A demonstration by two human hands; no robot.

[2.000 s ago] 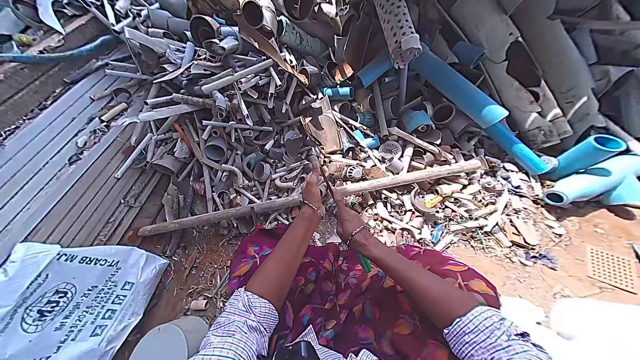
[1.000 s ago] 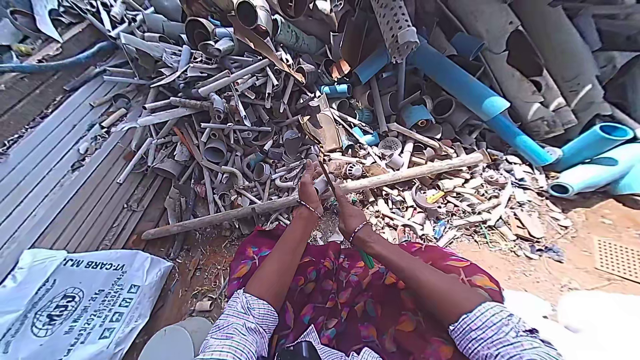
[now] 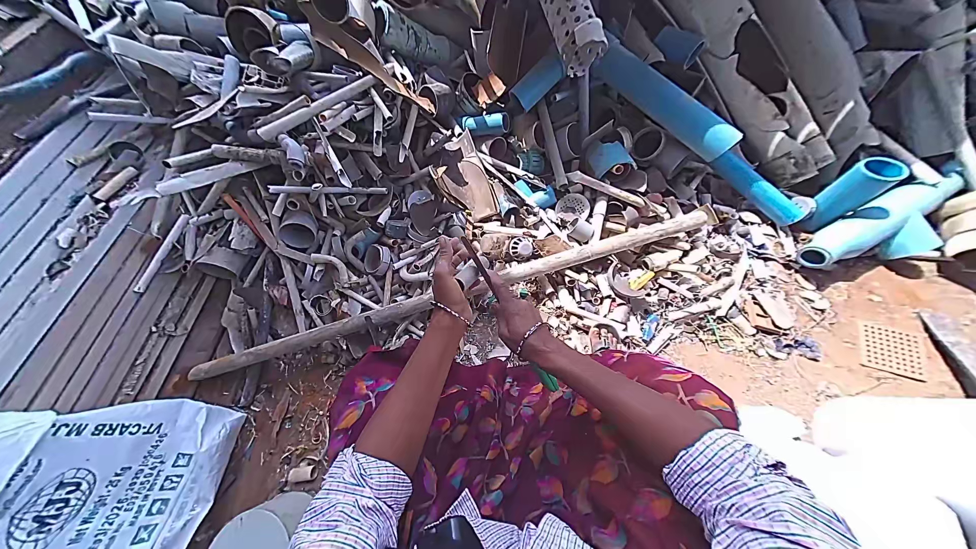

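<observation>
Above my lap, my left hand (image 3: 451, 284) is closed round a short grey pipe piece (image 3: 469, 274). My right hand (image 3: 515, 319) grips a long thin dark tool (image 3: 479, 258), whose shaft slants up past the pipe piece; a green part (image 3: 545, 379) shows below that hand and may be its handle. What kind of tool it is, I cannot tell. A long wooden pole (image 3: 610, 250) lies crosswise just beyond both hands, on the edge of a heap of plastic pipe scraps (image 3: 297, 229).
Large blue pipes (image 3: 854, 229) lie at the right, near a perforated tan plate (image 3: 892, 351) on the ground. Grey slatted panels (image 3: 69, 267) stretch along the left. A printed white sack (image 3: 114, 465) lies at lower left, with white sacks (image 3: 862, 450) at lower right.
The left hand's fingers look more spread than a second ago, and more of the pipe piece shows between the hands. Both hands stay in nearly the same place.
</observation>
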